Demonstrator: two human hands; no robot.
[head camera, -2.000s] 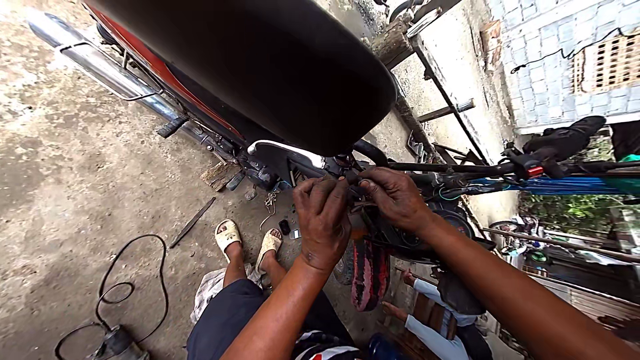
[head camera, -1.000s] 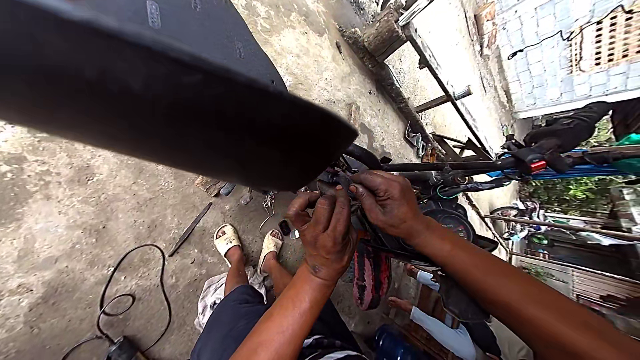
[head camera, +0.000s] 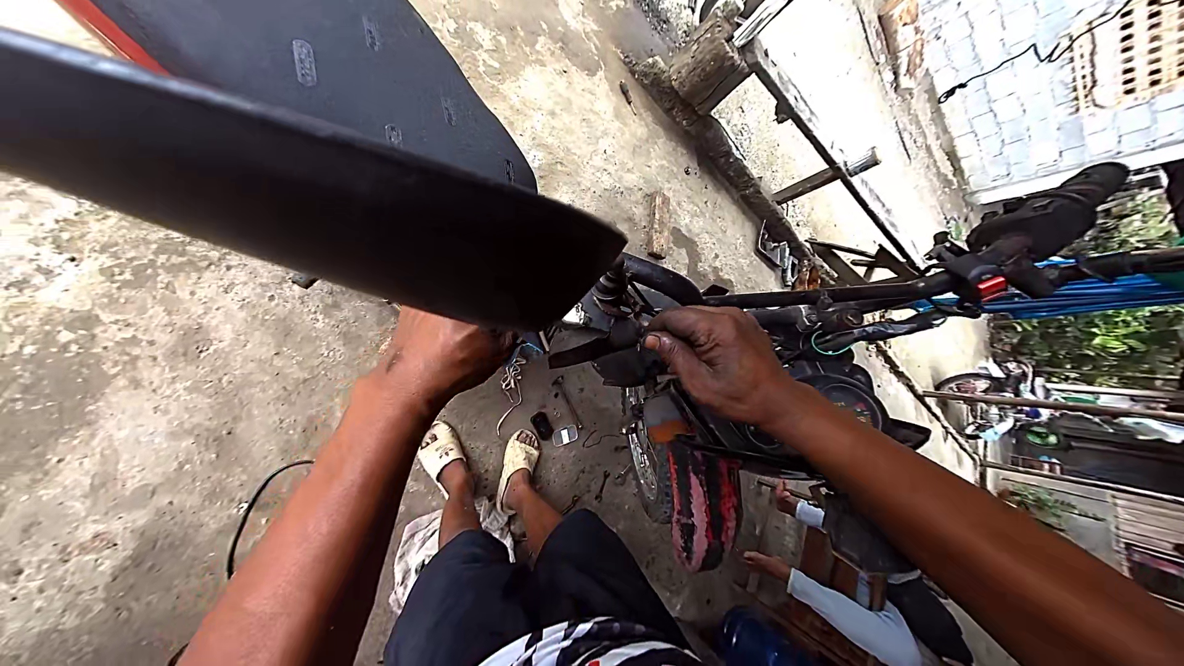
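A black motorcycle seat (head camera: 305, 194) rises large across the upper left, its flat underside (head camera: 435, 83) facing up and away. My left hand (head camera: 444, 356) is below the seat's near edge; its fingers are partly hidden there, so what they touch cannot be told. My right hand (head camera: 717, 356) pinches a black rubber part (head camera: 620, 344) at the front of the seat, beside the frame. To its right are the motorcycle's handlebar (head camera: 879, 289) and a round instrument gauge (head camera: 842, 393). A red and black front mudguard (head camera: 705, 504) lies below the right hand, beside a spoked wheel (head camera: 647, 467).
Tools (head camera: 567, 402), a small black object (head camera: 541, 425) and a cord (head camera: 511, 384) lie on the concrete floor near my sandaled feet. Another person's arms (head camera: 832, 601) reach in at lower right. A wooden block (head camera: 659, 225) and a timber frame (head camera: 712, 65) stand beyond the motorcycle.
The seat has tilted up, showing its underside. My left hand has moved left, away from my right hand, to beneath the seat edge; the two were close together before.
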